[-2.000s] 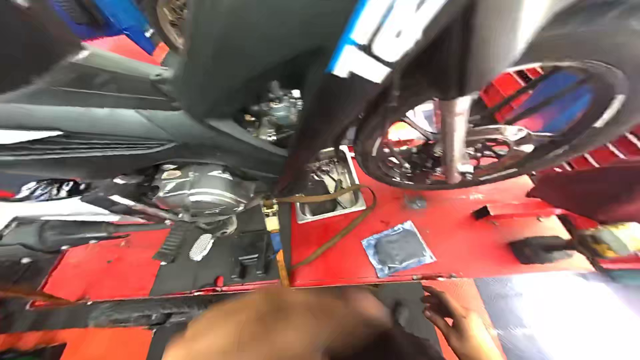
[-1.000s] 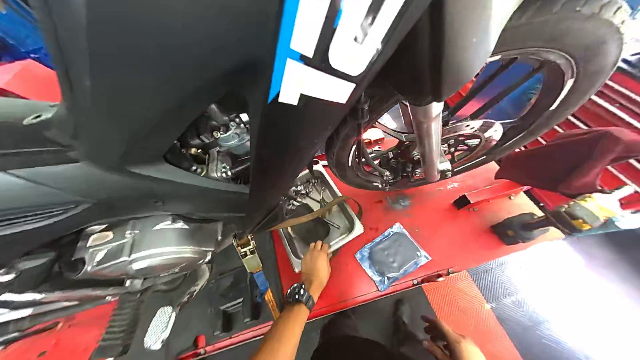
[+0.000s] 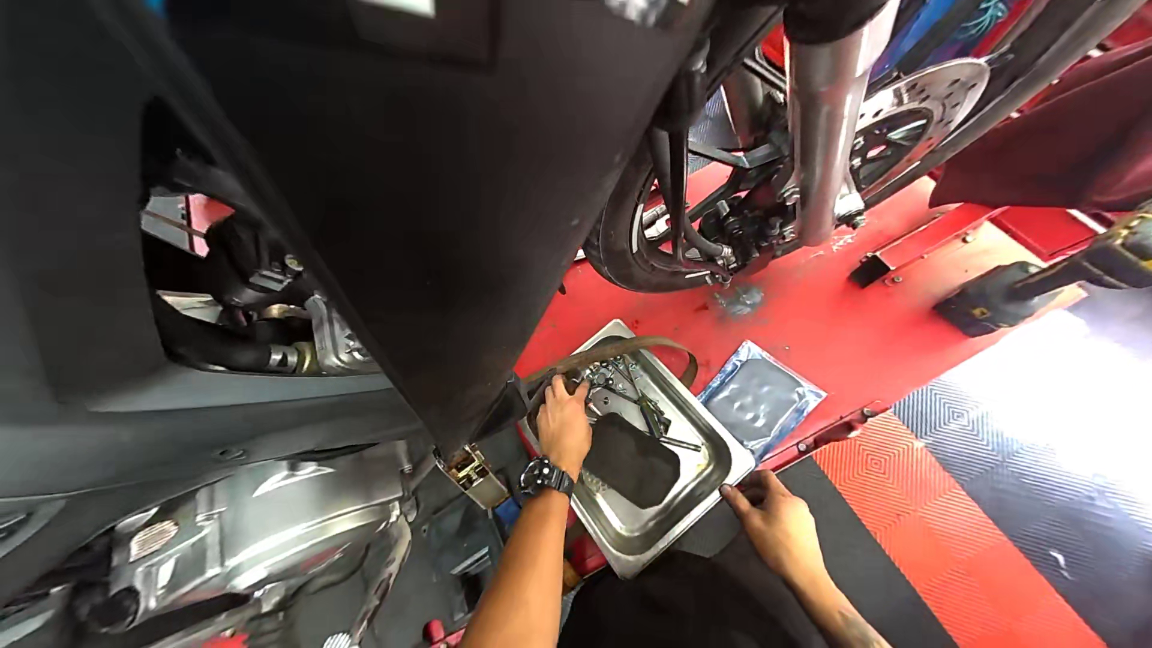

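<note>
A metal tray (image 3: 621, 547) lies at the edge of the red lift platform, holding a dark flat pad (image 3: 632, 459), screwdriver-like tools (image 3: 650, 416) and small metal parts. My left hand (image 3: 565, 425), with a watch on the wrist, reaches into the tray's left side; its fingertips are among the small parts, and whether they grip one cannot be told. My right hand (image 3: 776, 522) has its thumb at the tray's lower right corner, its other fingers curled. A brown strap (image 3: 630, 346) loops over the tray's far end. A dark pad in a clear plastic bag (image 3: 760, 396) lies right of the tray.
A motorcycle's dark body panel (image 3: 432, 180) overhangs the left and middle. Its front fork (image 3: 823, 135) and brake disc (image 3: 936, 94) are above the platform (image 3: 810, 297). A cordless power tool (image 3: 999, 297) rests at right near a dark red cloth (image 3: 1053, 135). A ratchet buckle (image 3: 472, 475) hangs left of the tray.
My left hand has moved farther up the tray, to the small parts. My right hand, lower and apart from the tray a second ago, is now at its corner. The view has moved closer.
</note>
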